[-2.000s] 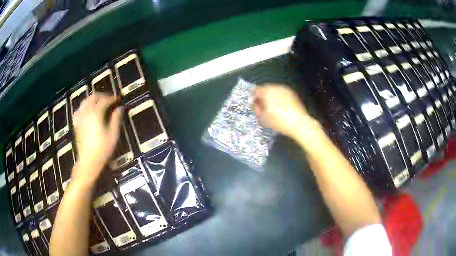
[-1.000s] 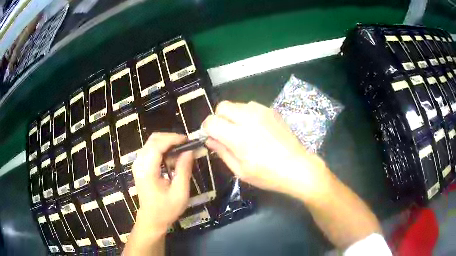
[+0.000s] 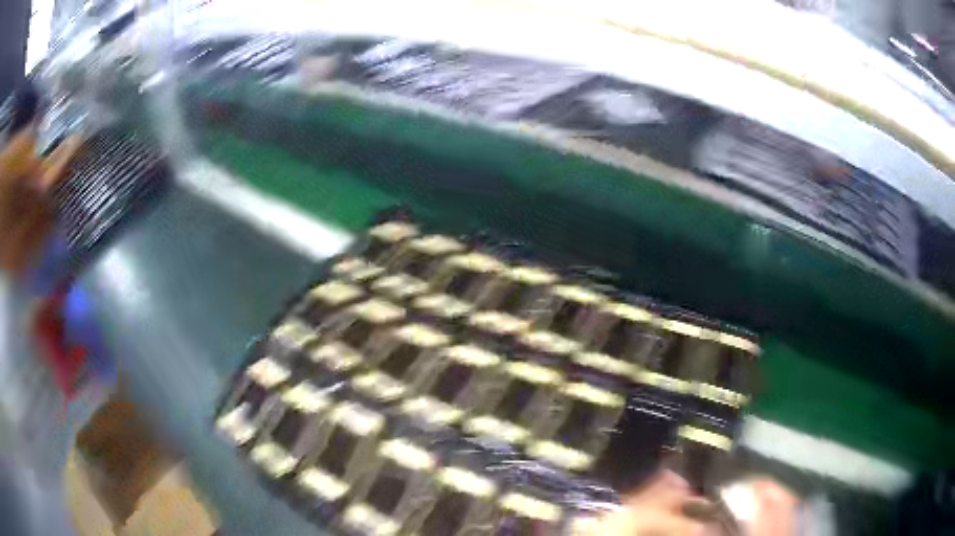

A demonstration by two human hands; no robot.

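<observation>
The view is strongly blurred. The black blister tray [image 3: 492, 366] holds rows of phone units with pale borders. An empty dark pocket [image 3: 637, 445] shows near its right end. My left hand [image 3: 658, 510] and my right hand [image 3: 767, 508] are close together at the bottom edge, over the tray's right end, both partly cut off. A dark, thin smartphone unit [image 3: 714, 511] shows between them, held by my left hand. Whether my right fingers grip it or a small fitting cannot be told. The plastic bag is not in view.
A white strip [image 3: 827, 459] and a green band run behind the tray. A raised shelf [image 3: 586, 141] with trays crosses the top. At the left are a blurred person's arm [image 3: 23, 199], a dark tray stack [image 3: 113, 178], red and blue shapes, and a brown carton [image 3: 120, 461].
The view has swung left and up, so the tray and hands sit lower and further right. The bag and right stack have left the view. The hands stay together near the unit.
</observation>
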